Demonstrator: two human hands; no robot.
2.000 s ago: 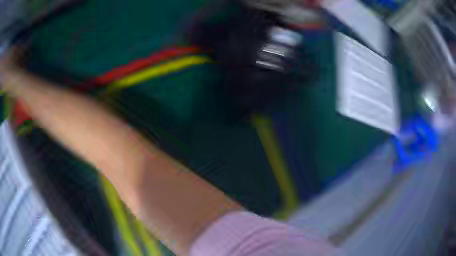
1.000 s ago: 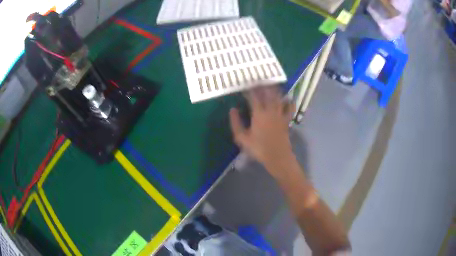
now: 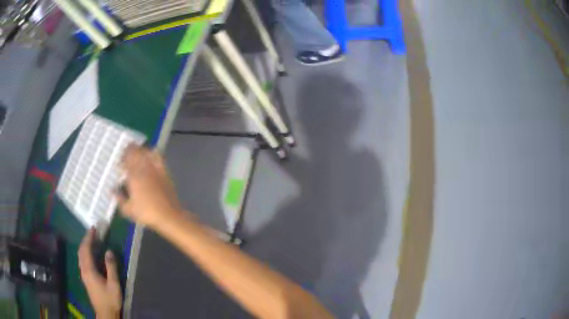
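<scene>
A white slotted foam tray (image 3: 93, 171) lies tilted over the green mat near the bench edge. My right hand (image 3: 146, 187) is closed on its right edge; the fingertips are blurred. My left hand (image 3: 100, 277) is below the tray's lower corner, thumb and fingers apart; its fingertips are close to that corner, and whether they touch is unclear. A second white board (image 3: 75, 109) lies just beyond the tray on the mat.
A black fixture (image 3: 34, 271) sits at the lower left. Pale frame legs (image 3: 246, 93) stand beyond the bench edge. A person's leg and shoe (image 3: 319, 55) and a blue stool (image 3: 368, 34) are at the top. A brown stripe (image 3: 418, 162) crosses the grey floor.
The view has swung right, so the bench now sits at the left. My right hand has taken hold of the tray's edge. My left hand has come into view below it.
</scene>
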